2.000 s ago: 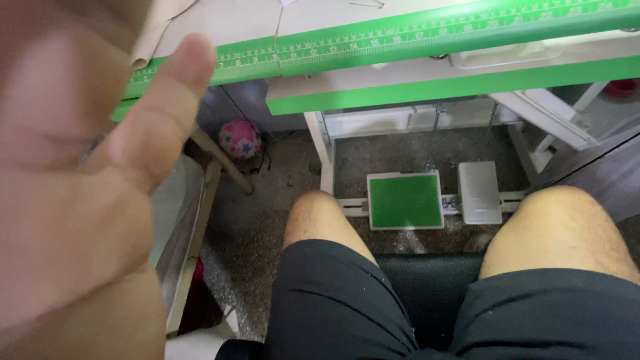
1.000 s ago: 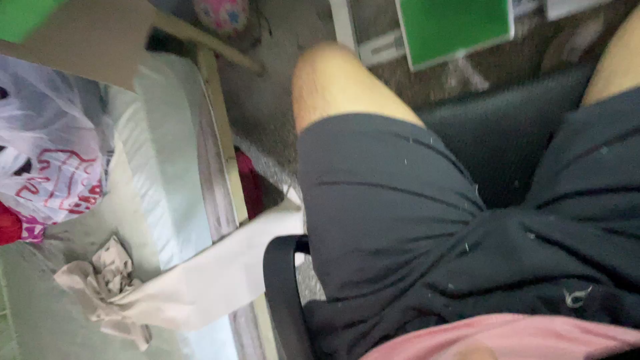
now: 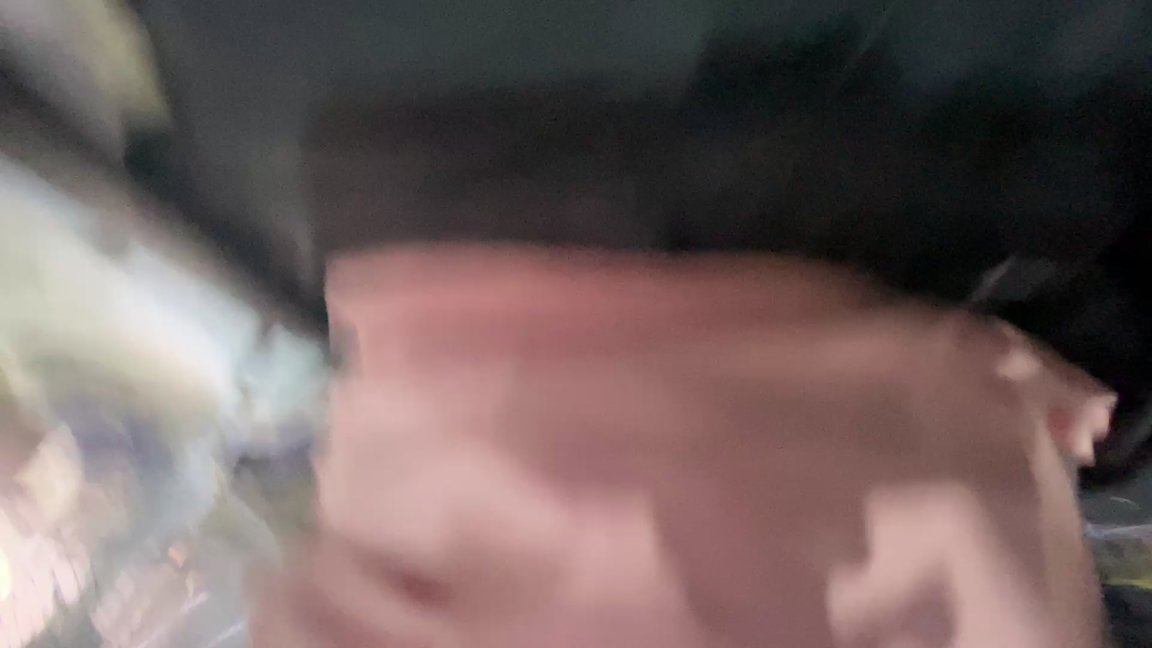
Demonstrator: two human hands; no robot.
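Neither of my hands can be made out in the head view, which is strongly blurred. A pink shirt (image 3: 576, 405) that I wear fills the lower middle. Above it lie my dark shorts (image 3: 504, 162), mostly in shadow. What my hands hold or touch cannot be seen.
Pale, blurred surfaces (image 3: 108, 288) run down the left side, with mixed light and dark shapes below them. At the lower right edge is a small blurred patch whose kind I cannot tell.
The view has swung down to my shirt and shorts. The hand seen large at the left two seconds ago, and the green-edged table with its measuring scale, are out of view.
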